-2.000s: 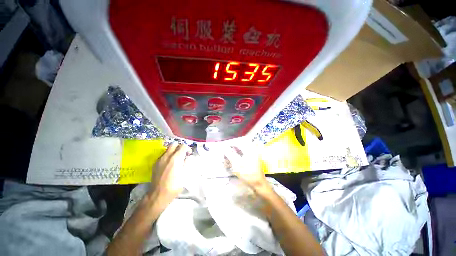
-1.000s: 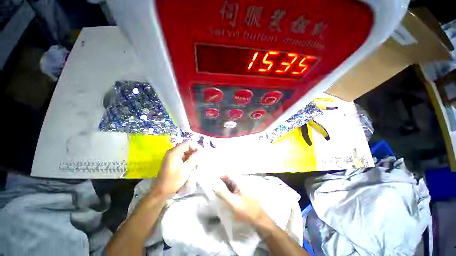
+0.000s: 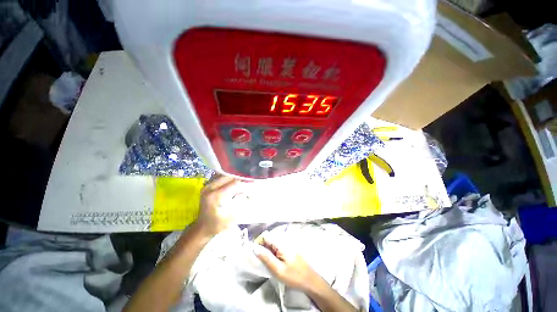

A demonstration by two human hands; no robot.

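Note:
The white button machine with a red panel fills the top centre; its display reads 1535. My left hand is at the front of the machine head, its fingertips partly lost in the glare and under the head's lower edge. I cannot tell whether it holds anything. My right hand is lower, over the lap, with its thumb and fingers pinching the pale garment. The garment lies bunched below the table's front edge. The dies are hidden by glare.
Small shiny buttons lie heaped left and right of the head. Yellow-and-black pliers lie right. Yellow patches mark the white table. More pale cloth lies at right, and a cardboard box stands upper right.
The garment has dropped back from the machine head toward the lap. My right hand has moved down with it. My left hand stays near the head. The display is unchanged.

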